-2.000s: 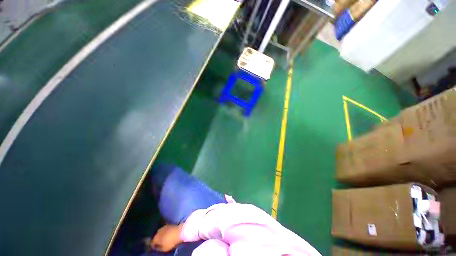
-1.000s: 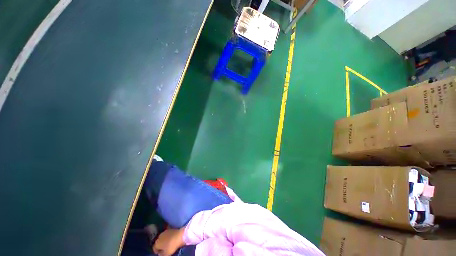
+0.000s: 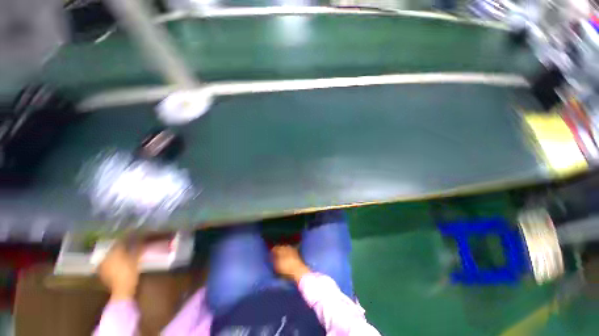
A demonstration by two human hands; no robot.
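The view is blurred by motion. My left hand point(image 3: 120, 266) is at the small white parts tray point(image 3: 69, 256) under the bench edge, over its middle; whether the fingers hold anything cannot be told. The tray has green and red or pink items in it. My right hand point(image 3: 287, 260) is low between my knees, away from the bench, its fingers too blurred to read. A tangled clear-white pile point(image 3: 141, 187) lies on the dark-green bench point(image 3: 341, 144) above the tray, with a small black object point(image 3: 161, 144) behind it.
A round white thing point(image 3: 184, 106) stands at the pale strip, at the foot of a pale pole. A yellow pad point(image 3: 557, 141) lies at the bench's right end. A blue stool point(image 3: 483, 251) with a pale top stands on the floor at right. A brown carton point(image 3: 46, 302) is at lower left.
The view has swung left from the floor and cartons to the bench. My left hand and the parts tray have come into view. My right hand still appears low by my legs.
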